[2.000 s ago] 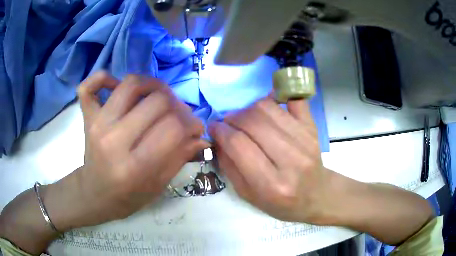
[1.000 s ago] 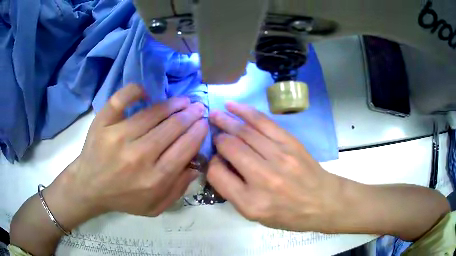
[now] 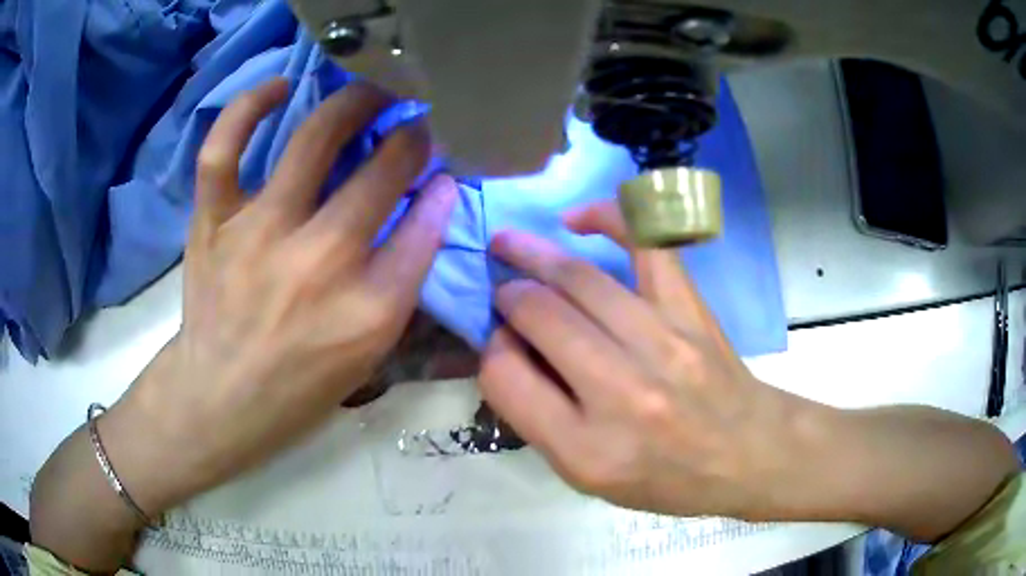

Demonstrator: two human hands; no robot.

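Observation:
Light-blue garment cloth (image 3: 135, 146) lies crumpled at the upper left and runs under the machine head. A flat light-blue panel (image 3: 737, 248) lies under the white machine head (image 3: 506, 79), to the right of a seam line. My left hand (image 3: 293, 248) rests on the cloth left of the seam, its fingers spread and reaching up beside the head. My right hand (image 3: 630, 371) presses the panel just right of the seam, its index finger near the cream knob (image 3: 671, 207). The needle and presser foot are hidden behind the head.
A black smartphone (image 3: 892, 152) lies on the machine bed at the right. A thin dark tool (image 3: 998, 338) lies near the right table edge. A ruler is printed along the front table edge (image 3: 675, 540). Small shiny metal parts (image 3: 461, 439) show in front of my hands.
The hands were close together in front of the needle; now my left hand has moved up and its fingers are spread. The seam and panel edge show between my hands. The view has shifted slightly.

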